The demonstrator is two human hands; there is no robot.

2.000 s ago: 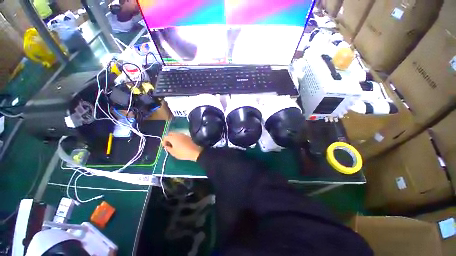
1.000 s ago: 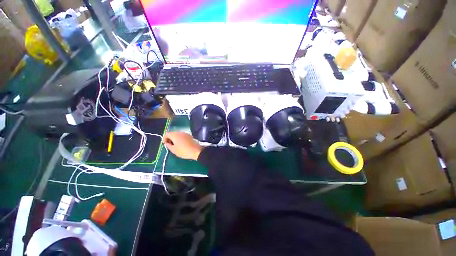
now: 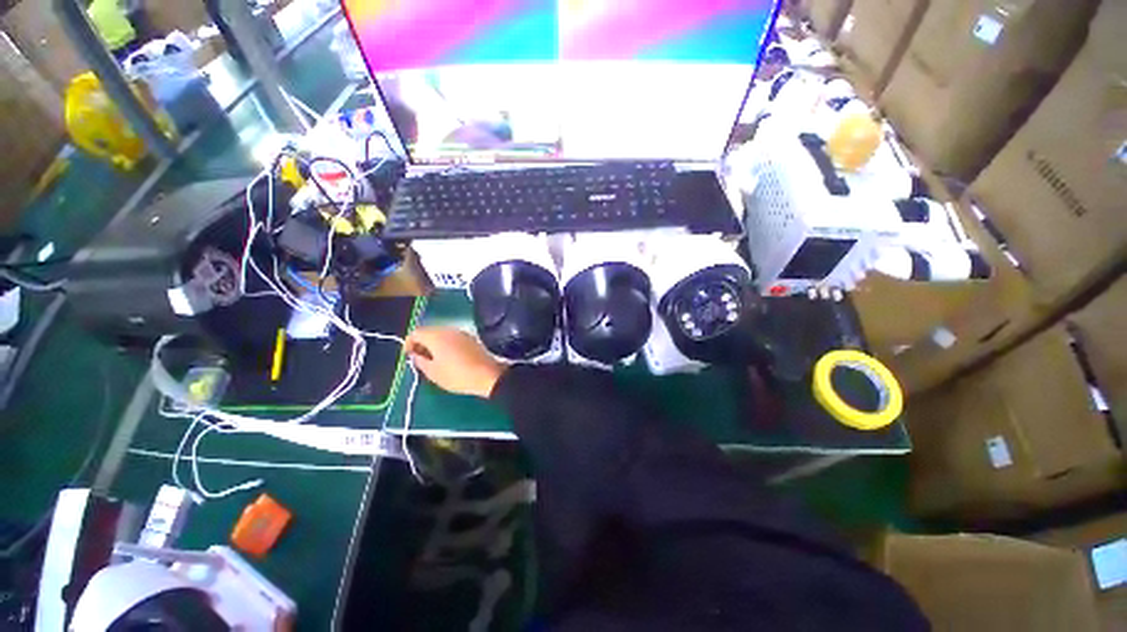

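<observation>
My right hand [image 3: 455,361] reaches in from the lower right in a dark sleeve, its fingertips closed on a thin white cable [image 3: 410,393] at the bench's front edge. Three dome cameras stand in a row below the keyboard: the left [image 3: 514,311] and middle [image 3: 607,314] balls look plain glossy black, and the right ball [image 3: 702,309] shows a ring of pale LED dots. The monitor [image 3: 556,111] shows a bright window over a multicolour wallpaper. My left hand is not in view.
A keyboard [image 3: 556,200] lies under the monitor. A yellow tape roll [image 3: 856,390] lies at the right bench edge beside cartons [image 3: 1032,426]. A white instrument [image 3: 803,222] stands right. Another dome camera [image 3: 155,602] and an orange block [image 3: 260,525] are at lower left, across a gap.
The right camera's ball has turned, so its LED ring now shows. The picture in the monitor's window has changed. My right hand stays at about the same place on the cable.
</observation>
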